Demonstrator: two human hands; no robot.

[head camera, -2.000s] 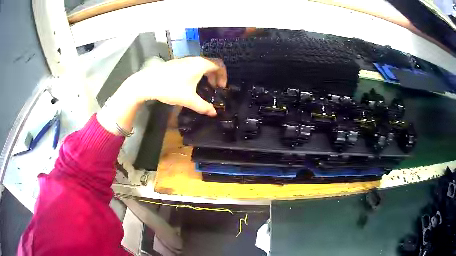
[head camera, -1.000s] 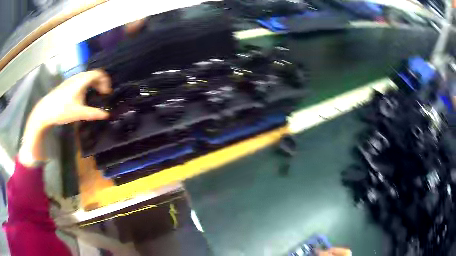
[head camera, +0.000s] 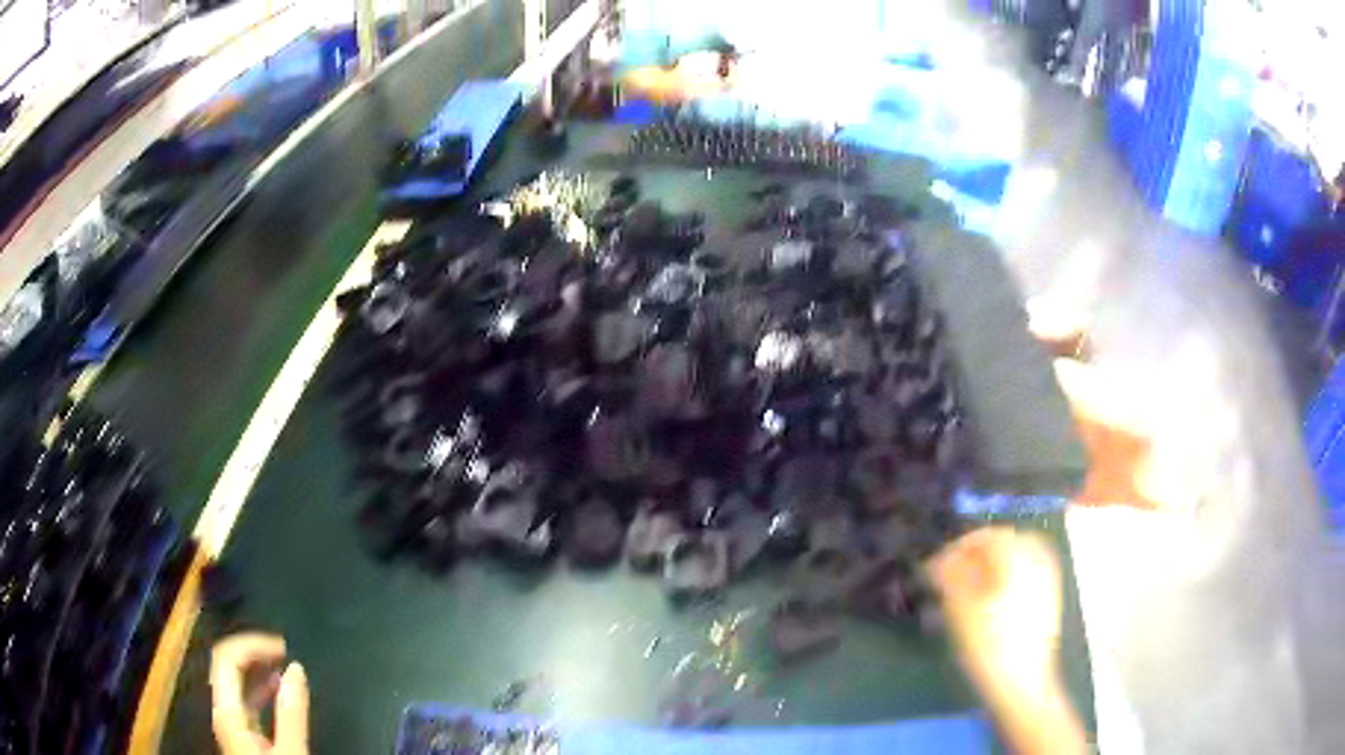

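Note:
A large loose pile of black plastic housings (head camera: pixel 649 398) lies on the dark green bench-top. My left hand (head camera: pixel 263 696) is at the bottom left, cut off by the lower edge. Its thumb and fingers are curled, with a dark spot between them; whether it holds a piece is unclear. My right hand (head camera: pixel 1003 597) is at the right front edge of the pile, blurred, and its fingertips are not clear. A blue board (head camera: pixel 767 735) with small dark pieces at its left end lies along the bottom edge. Small brass-coloured slivers (head camera: pixel 723 637) lie in front of the pile.
Another person (head camera: pixel 1195 443) in light clothing is close on the right, with a hand by a flat grey sheet (head camera: pixel 1003 354). Black assemblies (head camera: pixel 74 575) stand at the far left, beyond the yellow and white edging (head camera: pixel 273 421). A blue tray (head camera: pixel 469 133) is at the back.
The view has swung right, from the stacked assemblies to the loose pile. My left hand has left the assemblies. My right hand has come further into view, at the pile's edge.

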